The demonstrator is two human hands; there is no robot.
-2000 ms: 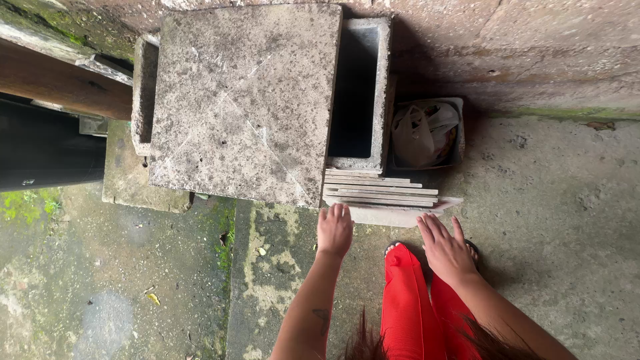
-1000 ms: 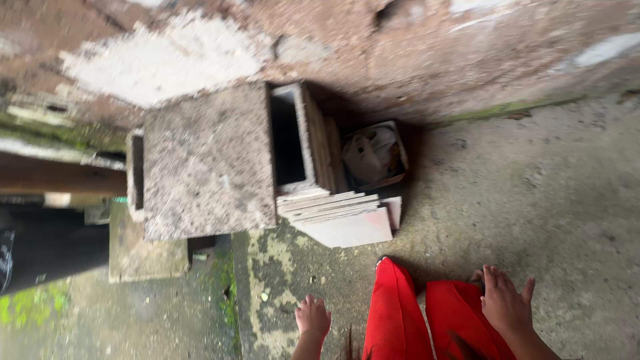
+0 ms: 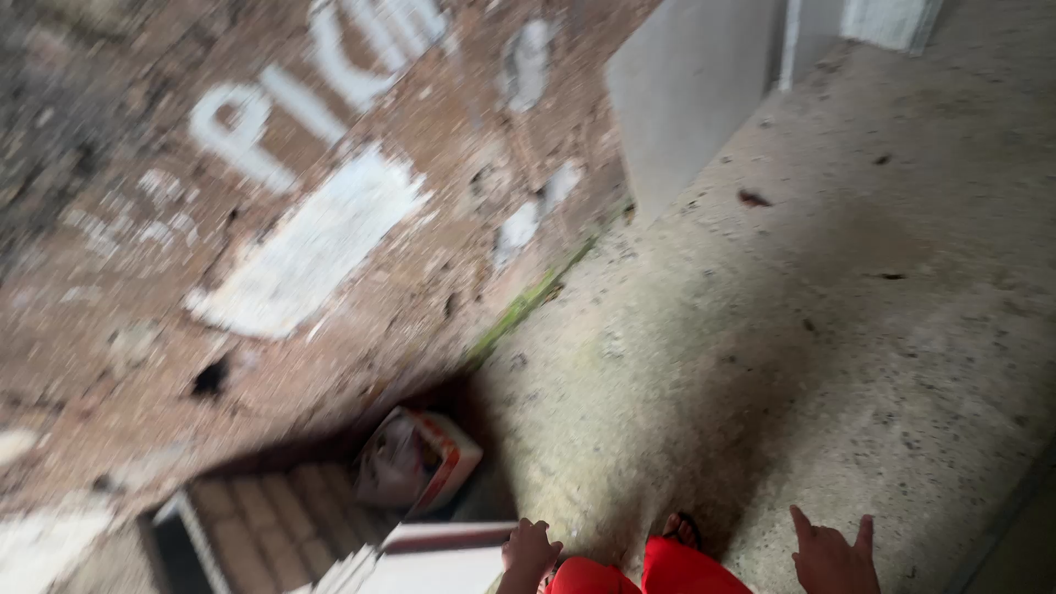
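Note:
At the bottom edge, my left hand [image 3: 529, 551] has its fingers partly curled and holds nothing that I can see. It is beside the edge of the stacked pale flat slabs [image 3: 445, 569]; whether it touches them I cannot tell. My right hand [image 3: 835, 553] is raised over the concrete floor at the lower right, fingers apart, with nothing in it. Between the hands are my legs in red trousers [image 3: 681, 569] and a sandalled foot [image 3: 683, 530].
A box with plastic bags [image 3: 400, 462] stands at the base of the rough wall [image 3: 371, 330], beside stacked brown blocks [image 3: 272, 520]. A grey panel [image 3: 701, 91] stands at the wall farther along. Small leaves lie on the concrete floor [image 3: 660, 371].
The view has swung strongly to the right along the wall. The concrete slab top has left the view, and the grey panel has come into it.

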